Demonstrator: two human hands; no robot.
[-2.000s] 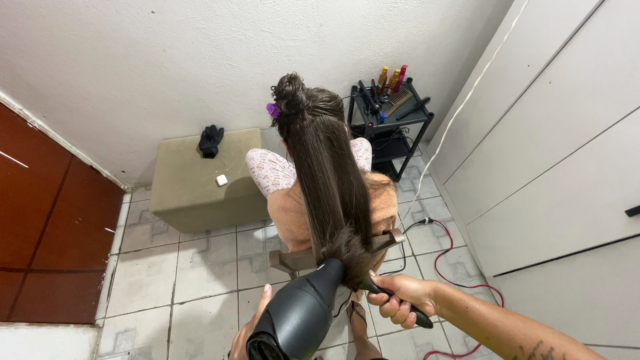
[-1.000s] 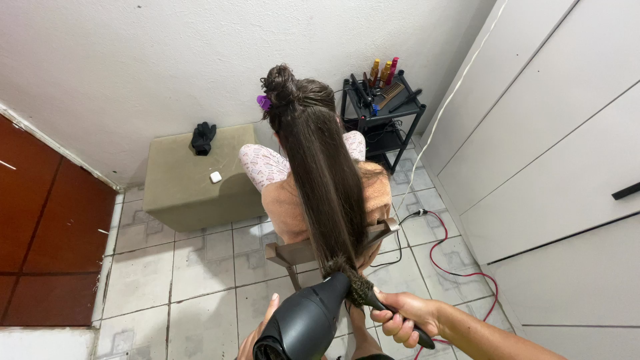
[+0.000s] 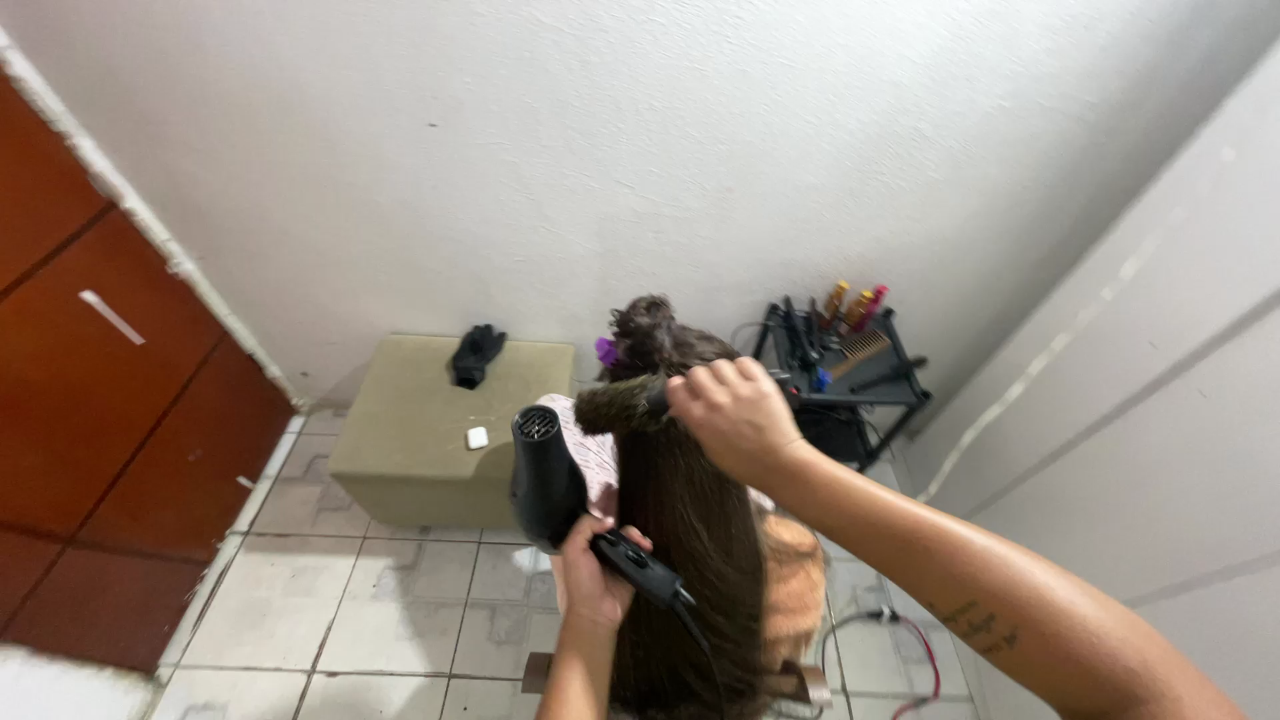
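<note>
A person with long dark hair (image 3: 690, 560) sits facing the wall, part of the hair in a bun (image 3: 645, 325) with a purple scrunchie (image 3: 606, 351). My right hand (image 3: 735, 415) grips the handle of a round hairbrush (image 3: 620, 404), its bristles at the back of the head just below the bun. My left hand (image 3: 598, 570) holds a black hair dryer (image 3: 548, 485) by its handle, left of the hair, with the nozzle pointing up. An orange towel (image 3: 792, 580) lies over the person's back.
An olive ottoman (image 3: 400, 440) at the left bears a black glove (image 3: 478, 355) and a small white case (image 3: 477, 438). A black trolley (image 3: 880, 385) with bottles and a wooden comb (image 3: 862, 346) stands right, by the wall. A red cable (image 3: 933, 660) lies on the tiled floor.
My right hand has moved the brush from the hair ends up to the head. The dryer has gone from the hair ends to the left of the hair. The view has shifted upward.
</note>
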